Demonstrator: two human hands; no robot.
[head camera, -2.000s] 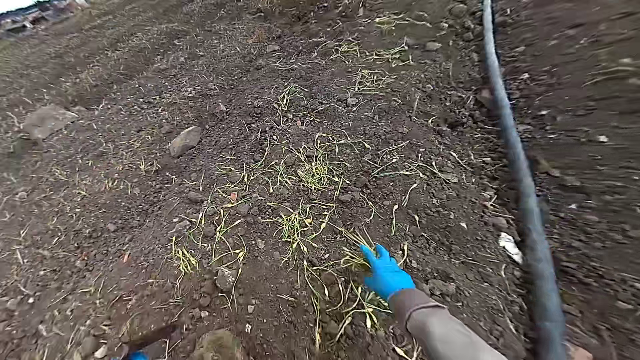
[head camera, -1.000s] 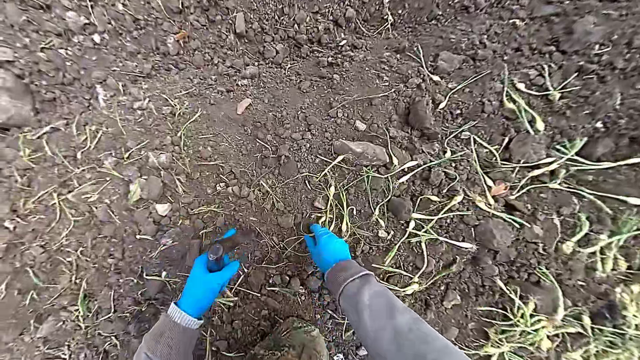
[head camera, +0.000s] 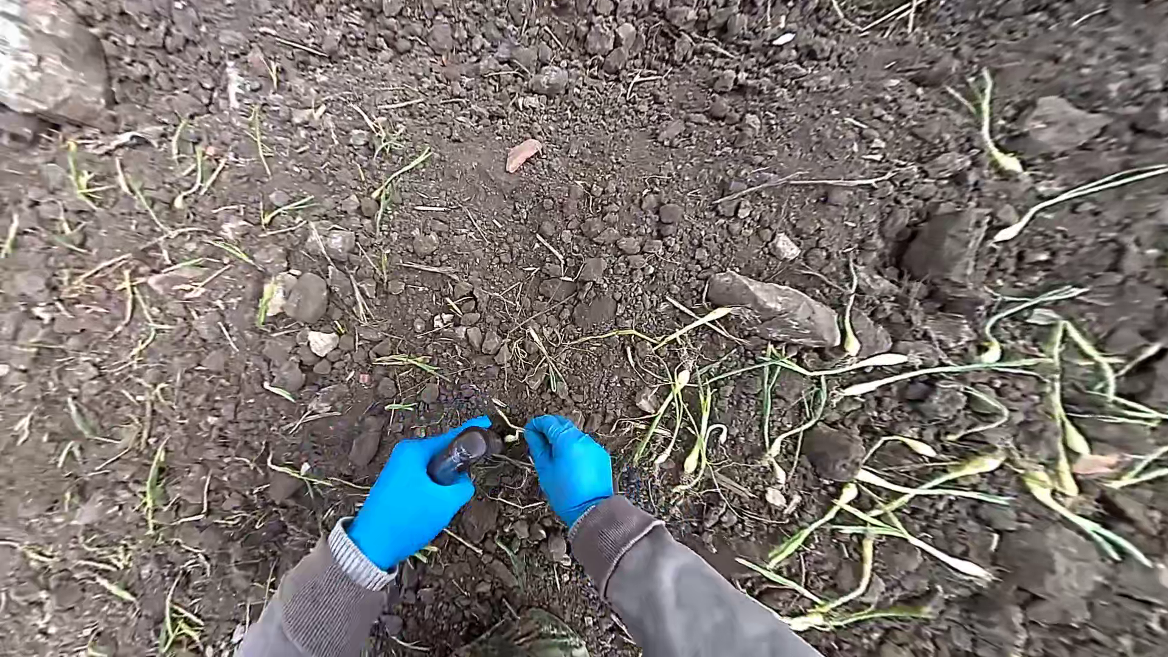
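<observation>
Both hands wear blue gloves. My left hand (head camera: 412, 497) is closed around the dark handle of a tool (head camera: 464, 454), whose working end is hidden at the soil. Close beside it on the right, my right hand (head camera: 568, 464) has its fingertips together at a small pale bulb or stem (head camera: 511, 437) near the ground; whether they grip it is hard to tell. Just right of that hand lie pulled onion-like plants (head camera: 695, 447) with pale bulbs and green leaves. More such plants (head camera: 967, 465) are spread over the soil farther right. Thin green shoots (head camera: 392, 182) stand in the soil at the left.
A large pale rock (head camera: 50, 68) sits at the upper left. An elongated stone (head camera: 776, 308) lies above the plants on the right, with a dark clod (head camera: 944, 245) beyond it. A small reddish fragment (head camera: 523, 155) rests on the crumbly soil. Another stone (head camera: 534, 636) shows at the bottom edge.
The view has swung down from the wide field with the hose. Since one second ago, my hands have come closer together, and my right hand's fingers have drawn in at the soil beside the tool.
</observation>
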